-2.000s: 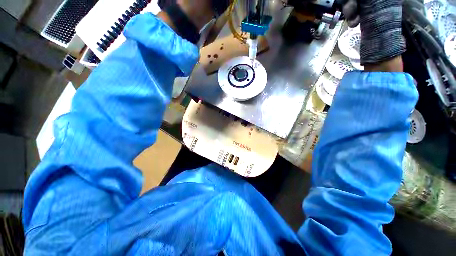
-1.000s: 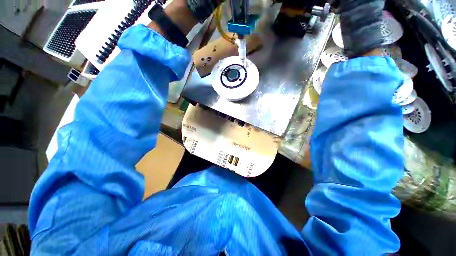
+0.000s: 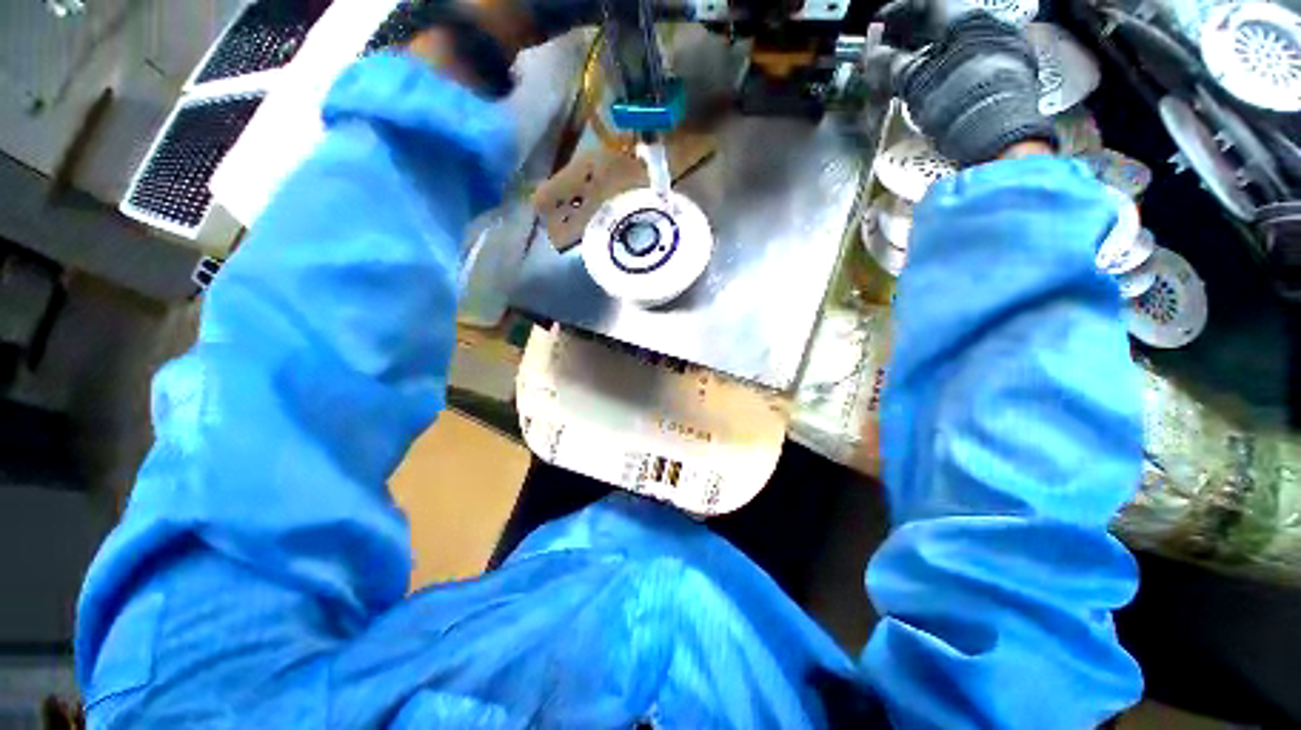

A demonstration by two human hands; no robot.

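Note:
A white assembled disc unit (image 3: 648,248) with a black ring and grey-blue hub sits on the silver machine base (image 3: 778,271). The dispensing head (image 3: 649,109), blue with a white tip, stands over its upper edge. My left hand (image 3: 549,12) is at the top edge, cut off and blurred; its fingers do not show clearly. My right hand (image 3: 973,89), in a grey knit glove, is at the upper right beside the machine's knobs, above the loose discs. Its fingertips are blurred, and whether it holds anything cannot be told.
A cardboard scrap (image 3: 574,197) lies behind the disc unit. A printed cardboard flap (image 3: 642,428) sticks out below the machine front. White perforated discs (image 3: 1167,300) lie at right. White trays (image 3: 307,107) are upper left, a brown carton (image 3: 464,492) lower left, and a plastic-wrapped roll (image 3: 1213,471) at right.
The view has shifted, so the machine and disc unit appear further left. My right hand shows more fully and sits lower in the picture. The disc unit remains under the dispensing head.

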